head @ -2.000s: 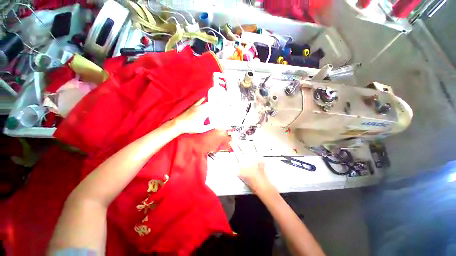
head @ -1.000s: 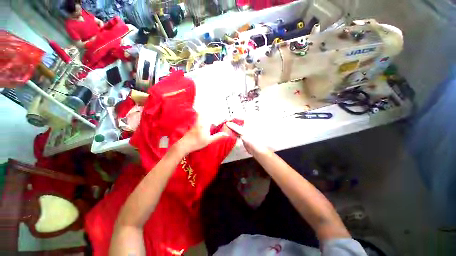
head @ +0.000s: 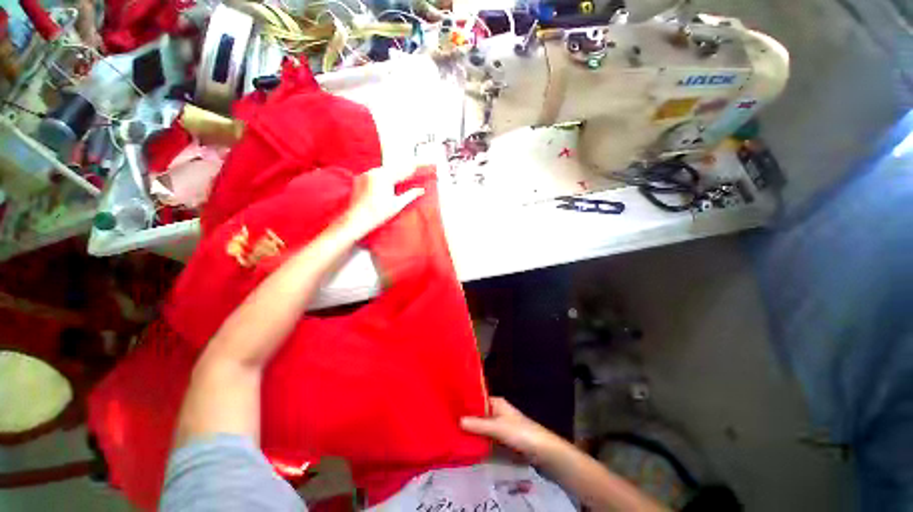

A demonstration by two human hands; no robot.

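The red garment (head: 400,350) lies partly on the white table and hangs down over my lap. Its right edge shows a thin yellow line, and yellow lettering (head: 254,247) shows on its upper left part. My left hand (head: 382,203) rests on the cloth near its top corner, left of the needle area; whether the fingers grip it is unclear. My right hand (head: 495,425) pinches the garment's right edge low down, below the table. The cream JACK sewing machine (head: 641,90) stands to the right of the cloth, which is clear of its needle area.
Thread snips (head: 591,205) lie on the table (head: 521,240). Black-handled scissors (head: 666,185) and small metal parts (head: 716,195) lie by the machine's base. A white tray (head: 150,238) with pink and red scraps is at left. Yellow-tan strips (head: 300,32) and spools lie behind.
My right hand has moved down from the table to the garment's lower edge. The red cloth is spread out further towards my lap, and its yellow-lined right edge now runs nearly straight.
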